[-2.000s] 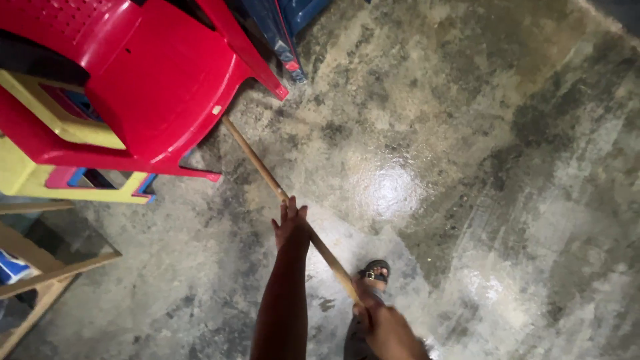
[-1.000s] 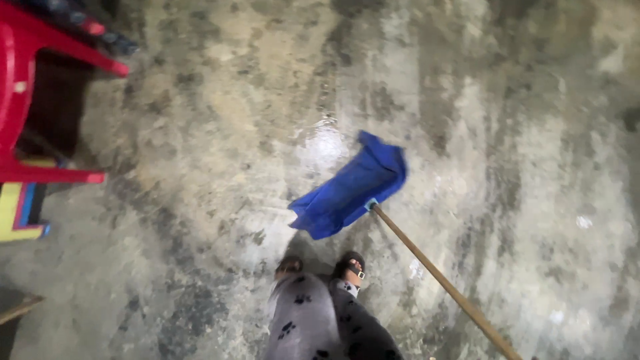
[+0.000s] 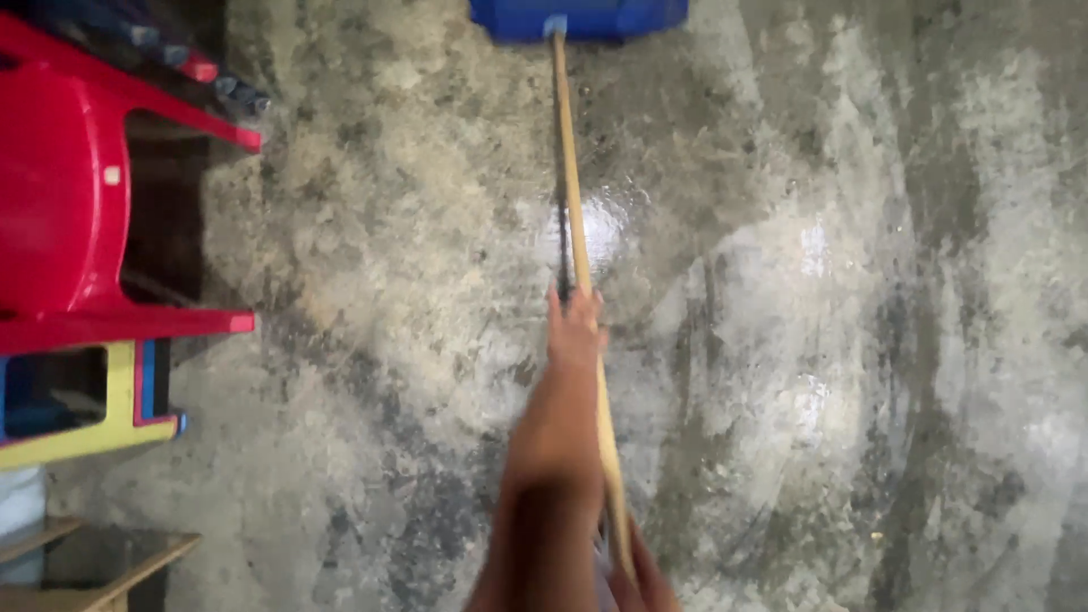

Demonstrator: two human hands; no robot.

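Note:
A mop with a long wooden handle (image 3: 574,195) runs from the top centre down to the bottom of the head view. A blue cloth (image 3: 595,19) covers its head, which is cut off by the top edge. My left hand (image 3: 576,327) is on the middle of the handle, its fingers partly spread and blurred. Lower down, my right hand (image 3: 642,574) grips the handle near its end, partly cut off by the bottom edge.
A red plastic chair (image 3: 51,187) stands at the left on the wet-looking concrete floor (image 3: 807,340). Below it are stacked plastic stools, the outer one yellow (image 3: 119,391). A wooden frame (image 3: 140,574) is at the lower left.
The blue mop head has moved from the middle of the view to the top. Both hands, out of view one second ago, show on the handle.

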